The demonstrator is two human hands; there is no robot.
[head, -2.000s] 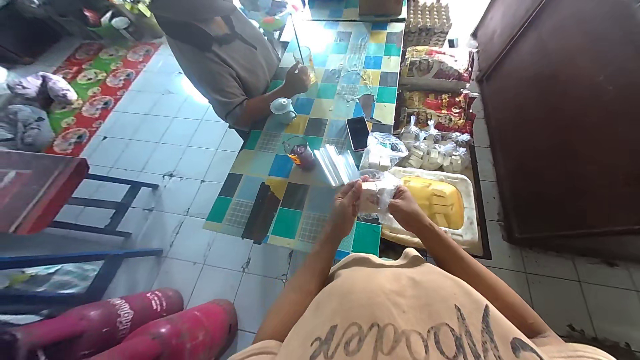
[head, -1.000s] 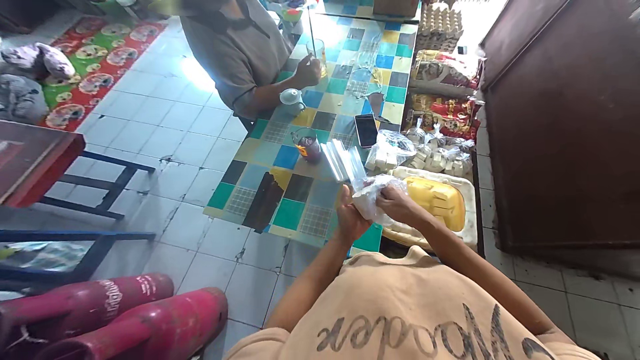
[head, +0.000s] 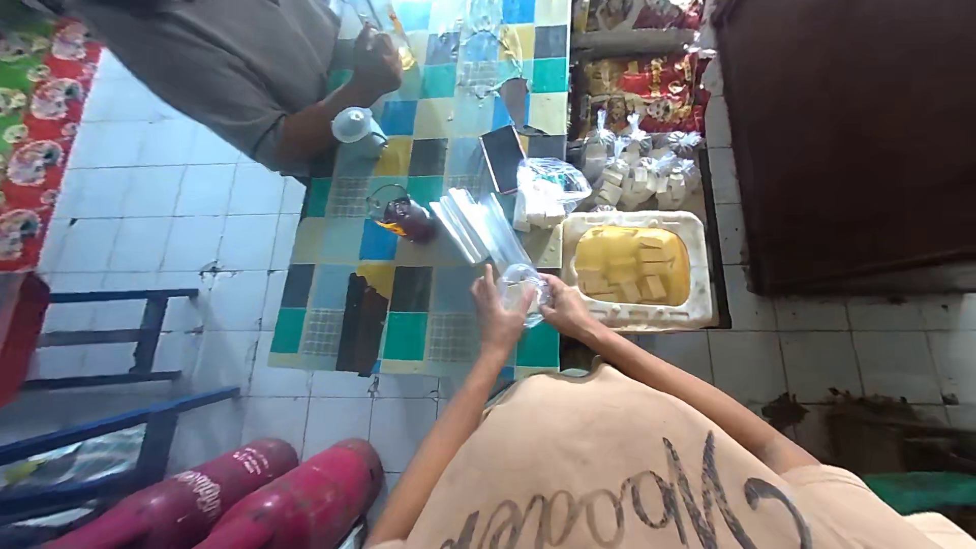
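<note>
My left hand [head: 499, 311] and my right hand [head: 566, 306] hold a clear plastic bag [head: 523, 293] between them at the table's near right corner, with pale pieces showing inside it. Flat clear plastic bags [head: 476, 227] lie in a stack just beyond. Behind my right hand, another plastic bag with pale blocks [head: 543, 200] rests beside a dark phone [head: 503, 158]. To the right, a white foam box [head: 703, 267] holds pale blocks in yellow liquid [head: 648, 267]. A small bag of dark liquid [head: 412, 221] sits left of the stack.
Across the patchwork-patterned table [head: 324, 259] a person [head: 229, 69] sits near a cup [head: 358, 130]. Tied bags of pale blocks [head: 640, 175] and red packages [head: 648, 88] stand beyond the foam box. Pink gas cylinders [head: 305, 496] and blue stool legs [head: 145, 335] are at the lower left.
My hands have shifted on the bag; it looked white and bunched a second ago and now its clear, rounded side shows. The view has moved closer to the table.
</note>
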